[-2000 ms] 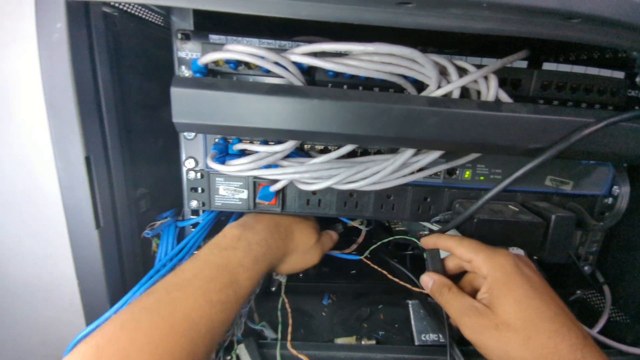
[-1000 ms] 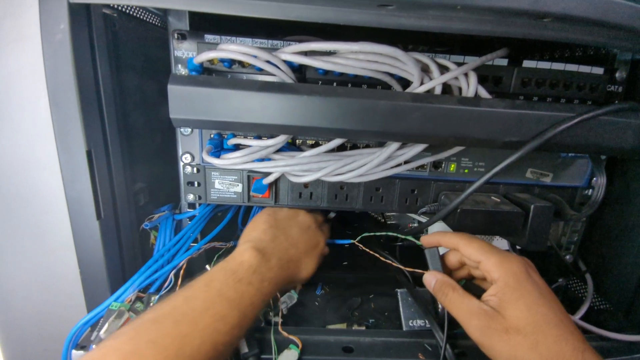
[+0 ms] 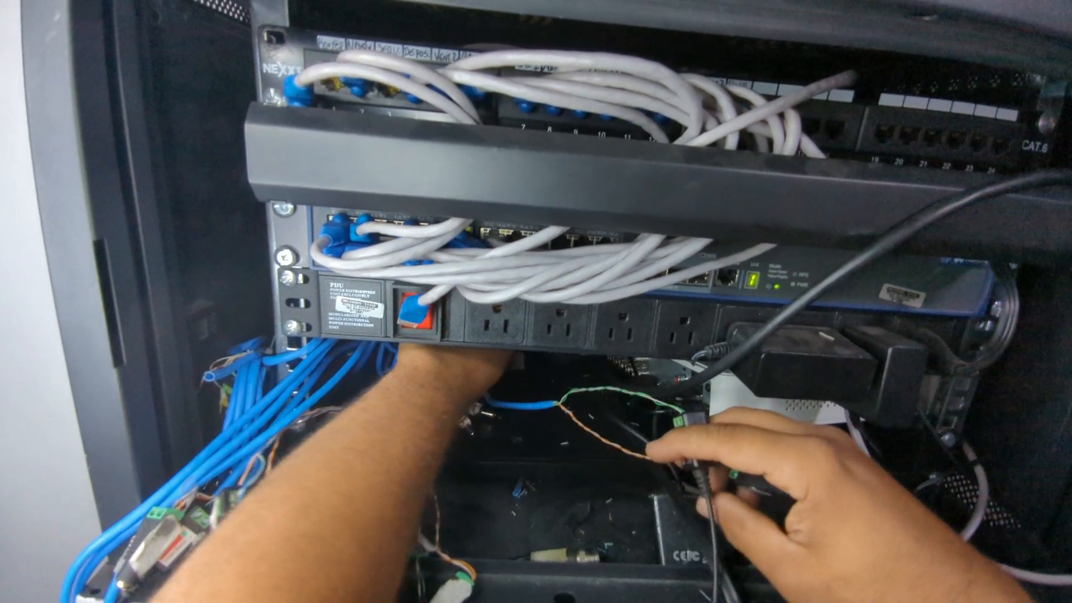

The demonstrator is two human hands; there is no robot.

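Note:
My left hand (image 3: 452,364) reaches under the power distribution unit (image 3: 586,327); its fingers are hidden behind and below the unit. My right hand (image 3: 754,469) holds a small black connector with a green terminal block (image 3: 691,423) between thumb and fingers. A green twisted pair (image 3: 615,390) and an orange one (image 3: 599,435) run to that connector from the stripped end of a blue network cable (image 3: 523,405). A thin black lead (image 3: 712,536) hangs below it. More blue cables (image 3: 218,461) pass left of my forearm, near several small connectors with green terminals (image 3: 163,536).
Grey patch cords (image 3: 536,272) loop across the switch and patch panel, around a black cable-management cover (image 3: 536,159). A thick black cable (image 3: 821,285) crosses at the right, near black power adapters (image 3: 800,360). Wire scraps and a loose connector (image 3: 565,555) lie on the shelf below.
My left hand has moved farther under the power distribution unit, hiding its fingers. My right hand stays at the connector, its fingers slightly shifted. The view is nearer the rack.

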